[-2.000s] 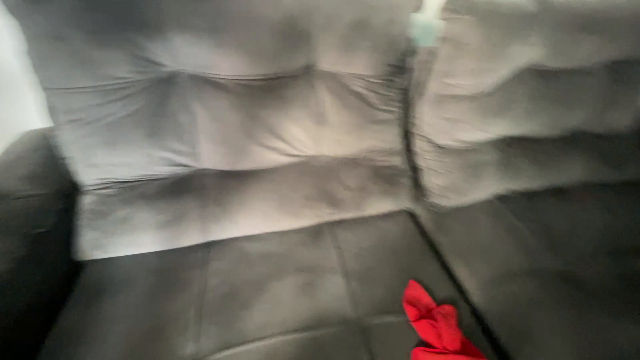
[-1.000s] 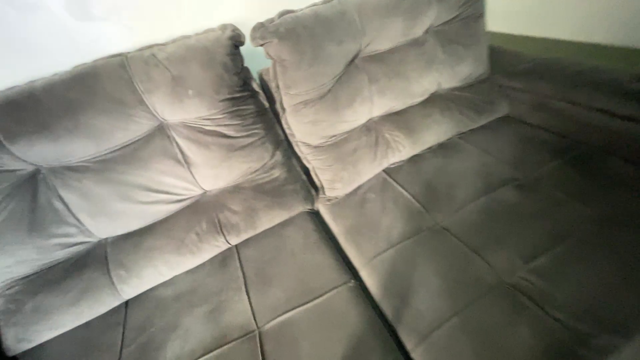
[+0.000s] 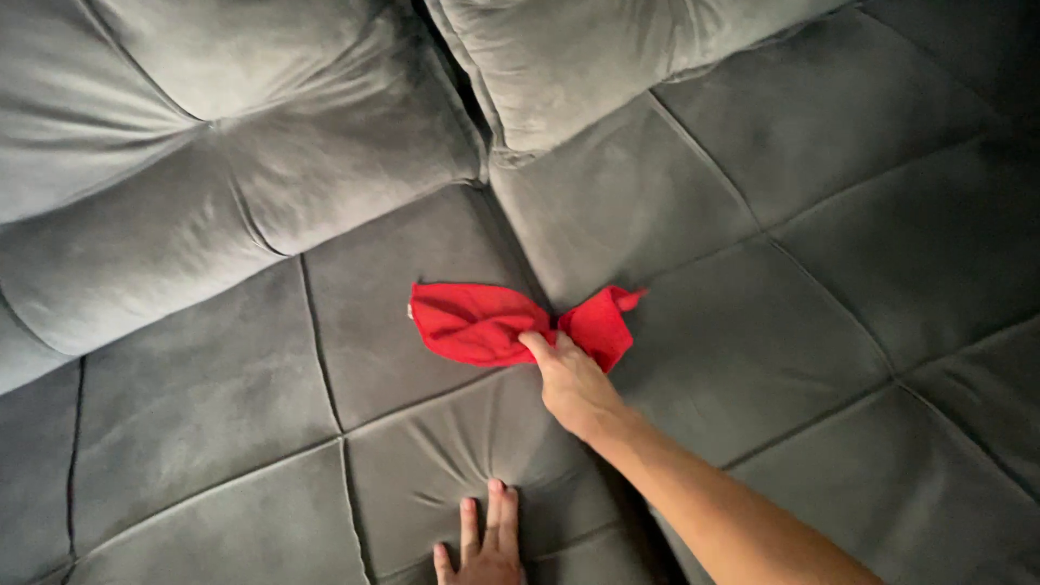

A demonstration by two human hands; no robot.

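Note:
My right hand (image 3: 573, 382) grips the middle of a crumpled red cloth (image 3: 479, 325), bunched between thumb and fingers. The cloth spreads out to both sides of the hand and lies over the gap between two grey sofa seat cushions. Below and to the left, my left hand (image 3: 487, 544) presses flat on the left seat cushion (image 3: 422, 455) with its fingers apart, and the fabric creases in front of the fingertips. Only its fingers and part of the back of the hand show at the bottom edge.
Two tufted grey back cushions, the left one (image 3: 341, 138) and the right one (image 3: 585, 65), rise behind the seats with a dark gap between them. The right seat cushion (image 3: 699, 325) extends toward the dark right side. Stitched seams cross both seats.
Both hands have come into view. The red cloth, lying at the lower edge two seconds ago and out of view one second ago, is now in my right hand. The view has tilted down.

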